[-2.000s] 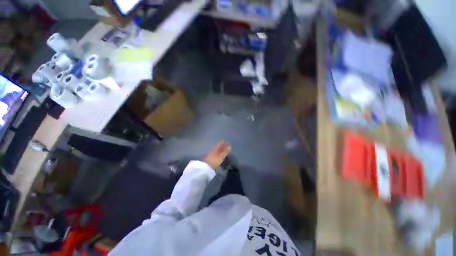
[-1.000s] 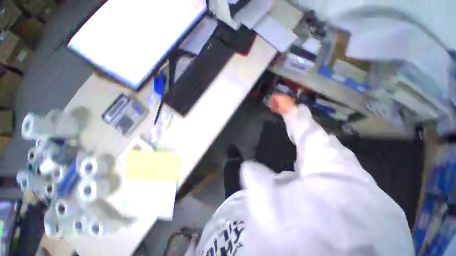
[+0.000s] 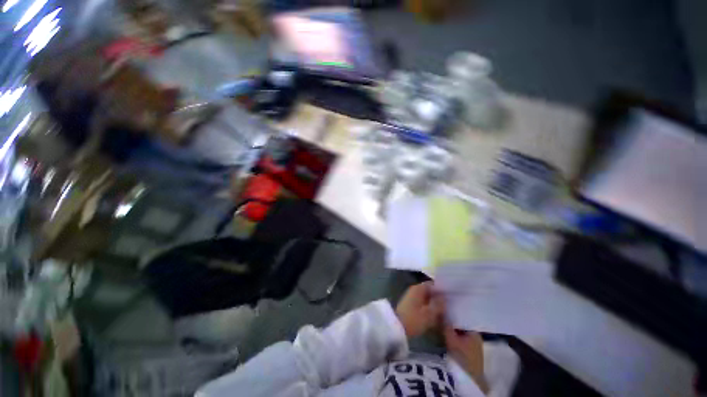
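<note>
The view is blurred. A wide white paper sheet [image 3: 508, 298] lies over the front of the pale desk, low centre right. My left hand [image 3: 421, 310] is at the sheet's left corner, its fingers closed on the edge. My right hand [image 3: 465, 353] is just below and to the right, at the sheet's near edge; its fingers are partly hidden and blurred, so its grip is unclear. A yellow form sheet [image 3: 451, 229] and a white sheet [image 3: 407, 233] lie just beyond.
White label rolls [image 3: 422, 163] cluster on the desk beyond the sheets. A calculator [image 3: 523, 180] and a monitor [image 3: 659, 178] stand to the right, with a black keyboard [image 3: 628, 291] nearer. A dark chair [image 3: 209, 271] is at the left, near red objects [image 3: 271, 186].
The view has swung round to the desk. Both hands are now together at the white sheet; a second ago one hand reached away over the floor and the other was not visible.
</note>
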